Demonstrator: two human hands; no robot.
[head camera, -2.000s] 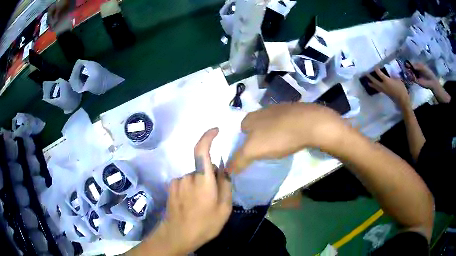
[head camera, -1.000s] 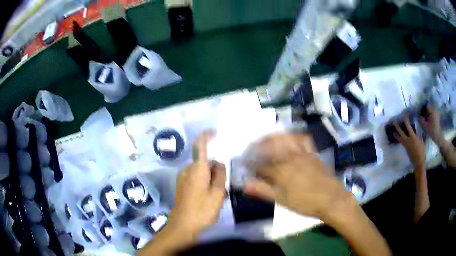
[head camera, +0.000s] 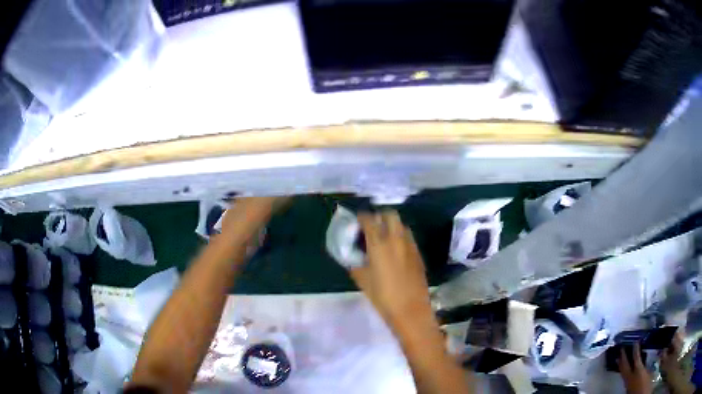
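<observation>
My right hand (head camera: 391, 258) is over the green belt. Its thumb and fingers are on the right side of a whitish bagged unit (head camera: 344, 237), partly covering its dark opening. My left forearm reaches up over the belt. The little that shows of my left hand (head camera: 260, 209) is blurred at the overhead shelf's lower edge; its fingers are hidden. Another bagged unit (head camera: 211, 218) is partly hidden behind that forearm. A dark round unit with a white label (head camera: 265, 365) sits on the white bench at the bottom.
The shelf edge (head camera: 323, 138) crosses above both arms, with black boxes (head camera: 404, 38) on it. A pale post (head camera: 569, 223) slants at right. More bagged units (head camera: 123, 235) lie on the belt. Black trays (head camera: 38, 308) stand at far left. Another person's hands (head camera: 635, 371) hold a black box at lower right.
The view has tilted up, bringing the shelf in. Both hands have moved from the black box at the bench's front edge to the belt. My right hand has reached a bagged unit.
</observation>
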